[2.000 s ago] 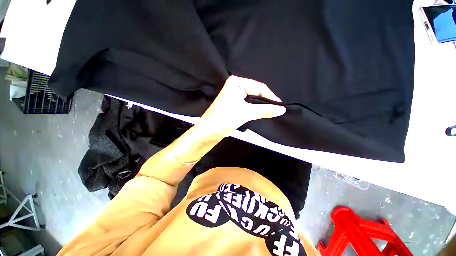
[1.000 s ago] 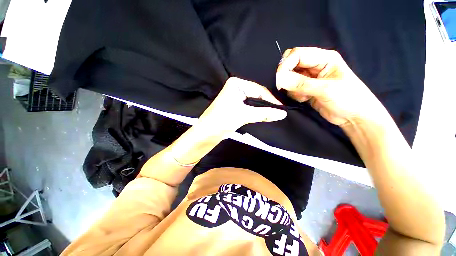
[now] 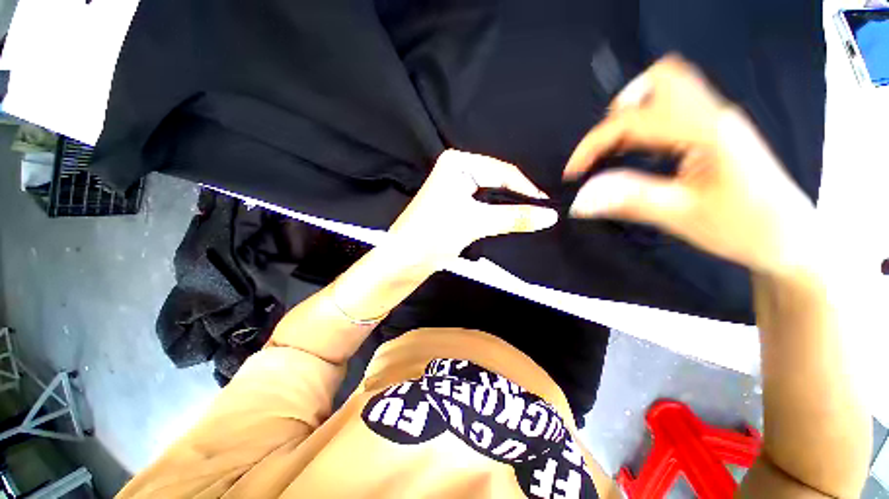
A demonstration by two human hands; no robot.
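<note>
The black garment (image 3: 292, 88) lies over the white table, its near edge by my lap. My left hand (image 3: 478, 200) pinches a folded black band of it between thumb and fingers. My right hand (image 3: 682, 166) is just to the right of the left fingertips, above the cloth, and is motion-blurred. Its thumb and index fingertips are a little apart at the fold. A faint pale streak shows above its fingers; I cannot tell what it is. No needle or thread can be made out.
A phone (image 3: 870, 44) lies at the upper right on the white table (image 3: 673, 331). A red stool (image 3: 687, 453) stands below right. A black crate (image 3: 78, 180), dark heaped cloth (image 3: 210, 292) and white stand legs (image 3: 49, 409) are at left.
My right hand, absent two seconds ago, came in holding an upright needle one second ago. Its fingers have since spread and shifted right, and the needle no longer shows. My left hand keeps its pinch.
</note>
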